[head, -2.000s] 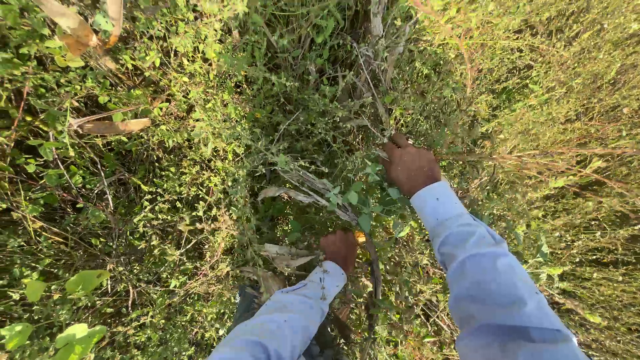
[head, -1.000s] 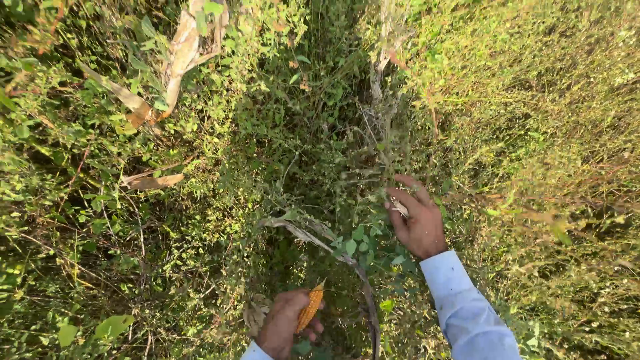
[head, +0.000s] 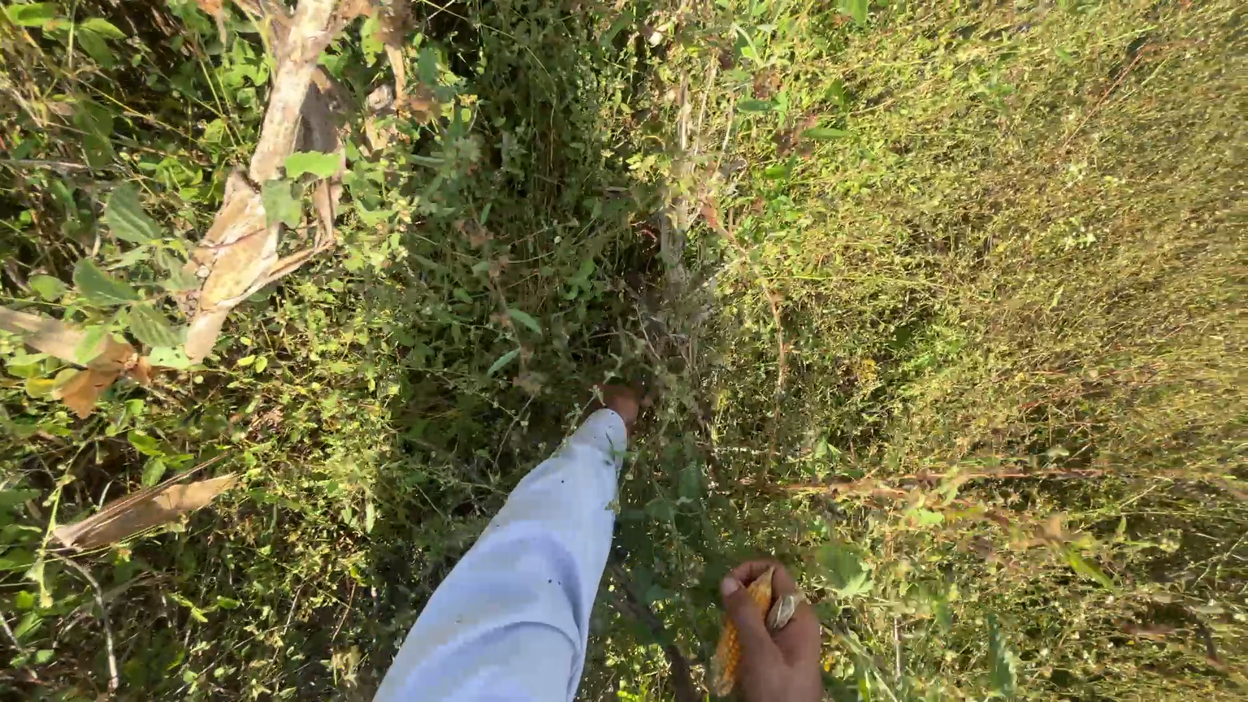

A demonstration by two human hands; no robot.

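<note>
At the bottom, right of centre, my right hand [head: 775, 634] is closed round an ear of corn [head: 729, 655] with orange-yellow kernels. A pale bit of dry husk [head: 783, 611] shows between its fingers. My left arm, in a light blue sleeve, reaches forward into the weeds. Stems and leaves largely cover my left hand [head: 624, 402], so its fingers and anything in them are hidden. Just beyond it lie dry, greyish stalks [head: 676, 234].
A dry corn stalk with withered leaves [head: 273, 146] stands at the upper left. Below it is a brown dry leaf [head: 156, 509]. Dense weeds [head: 1024, 292] fill the right side, and a thin reddish stem [head: 936, 476] crosses them.
The corn ear, in my left hand a second ago, is now in my right hand. My left hand has reached forward into the weeds. The view has shifted.
</note>
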